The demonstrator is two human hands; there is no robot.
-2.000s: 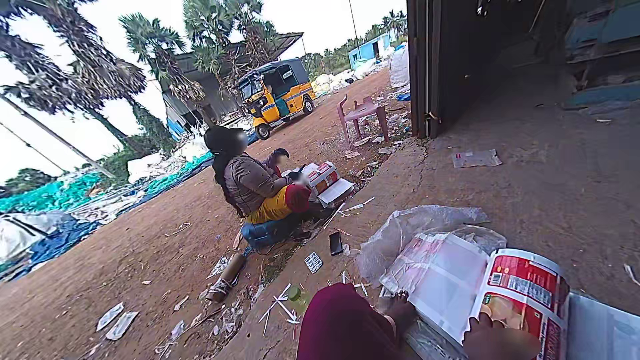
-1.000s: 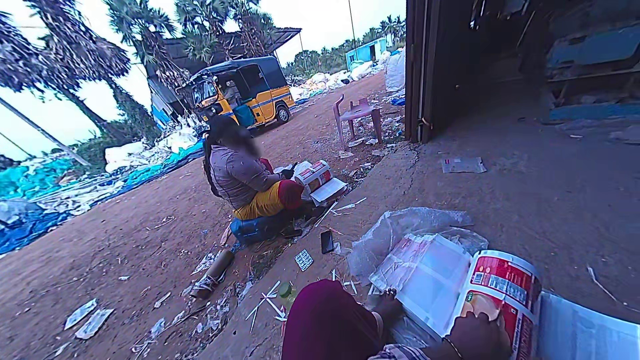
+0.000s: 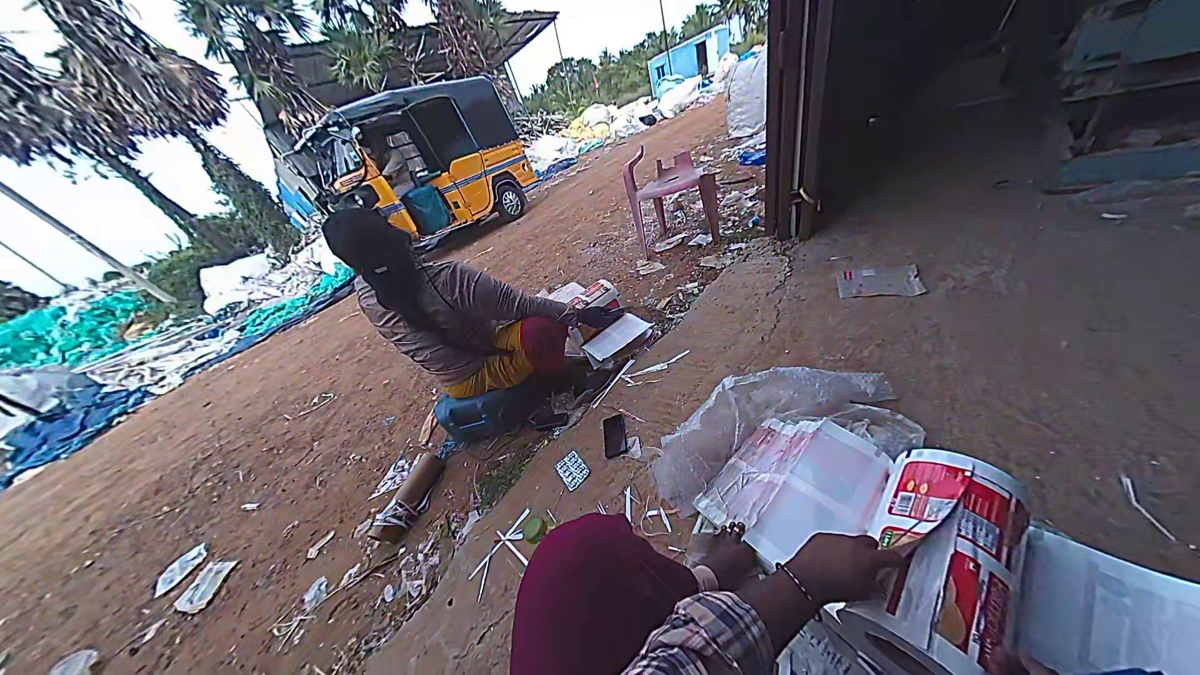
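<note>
My left hand (image 3: 844, 570), with a thin bracelet and a plaid sleeve, pinches a lifted edge of red and white printed packaging film (image 3: 923, 497). Beneath it lies the printed film roll (image 3: 984, 534), its round core opening facing the lower edge of the view. Whitish translucent film (image 3: 816, 487) spreads left of the roll, over crumpled clear plastic (image 3: 778, 389). More pale film (image 3: 1097, 591) extends to the right. A small blurred dark shape at the bottom edge, below the roll, may be my right hand (image 3: 1017, 662); its grip is hidden.
My raised knee (image 3: 600, 595) and a bare foot (image 3: 729, 555) are beside the film. A phone (image 3: 614, 436), white strips and a cardboard tube (image 3: 408, 497) lie on the ground. Another person (image 3: 450, 309) sits ahead, near a pink plastic chair (image 3: 675, 187) and a yellow auto rickshaw (image 3: 450, 178).
My left hand has gone from lying on the printed roll to lifting an edge of its film. The rickshaw has come nearer, and the other person's head has turned away.
</note>
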